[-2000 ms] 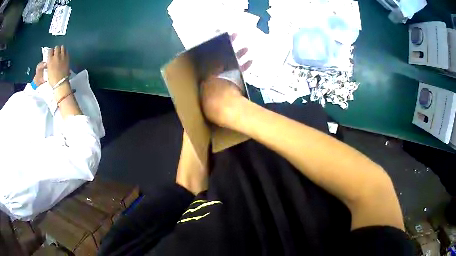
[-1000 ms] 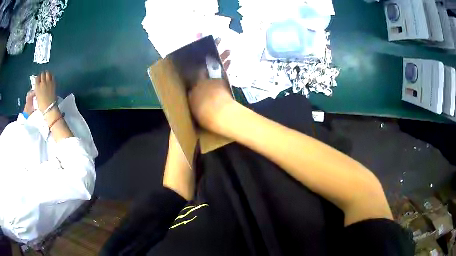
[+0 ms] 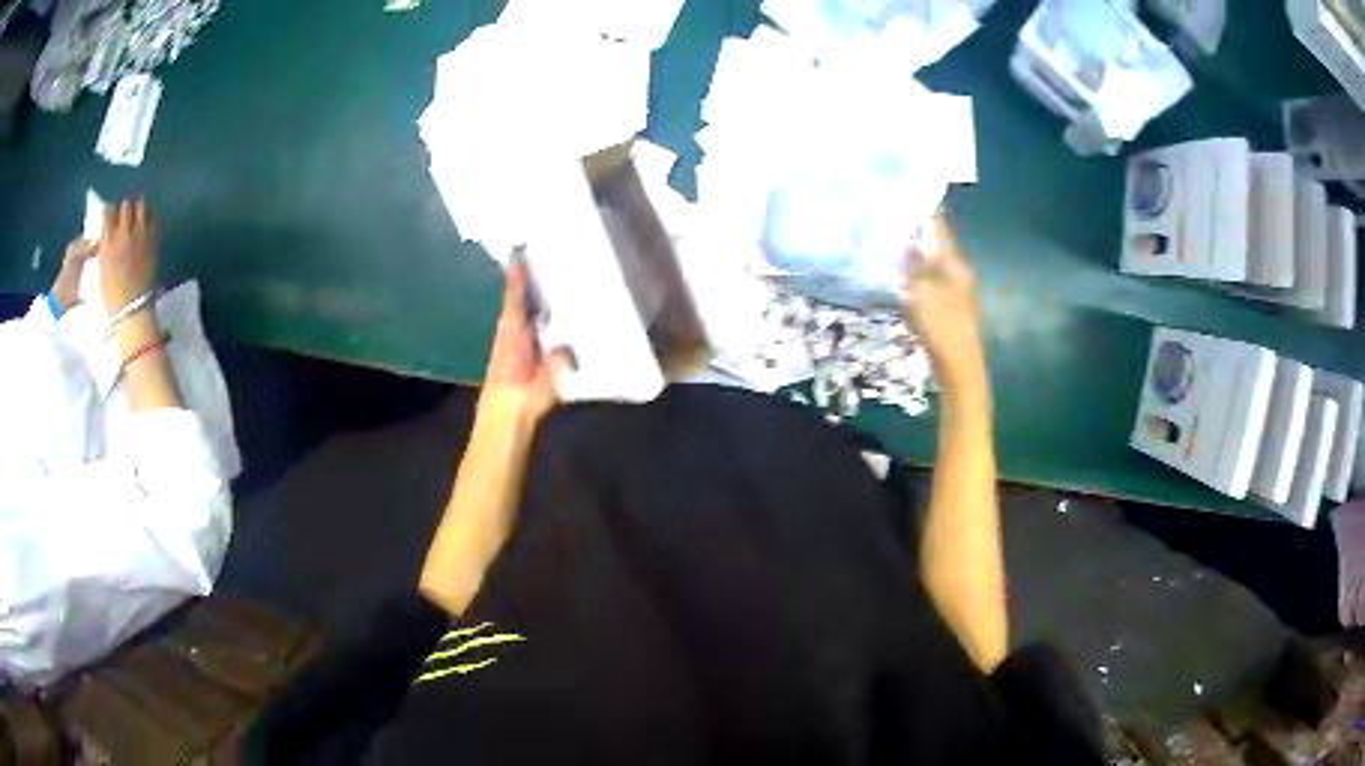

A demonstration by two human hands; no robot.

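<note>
My left hand holds an open retail box by its left side, in front of my chest. The box is white outside and brown inside, and its opening faces up and right. My right hand is at the right edge of a clear bluish blister tray, which lies on the right leaflet pile. The fingers are blurred, so I cannot tell whether they grip the tray. The heap of small accessories lies just below the tray.
The left leaflet pile lies beyond the box. Finished retail boxes stand in two rows at the right. More blister trays lie at the far right. At the left, a neighbour's hands hold a small white piece on the green bench.
My right hand has come out of the box and moved right to the tray. The box has turned, so its white outside now shows. The camera view has shifted.
</note>
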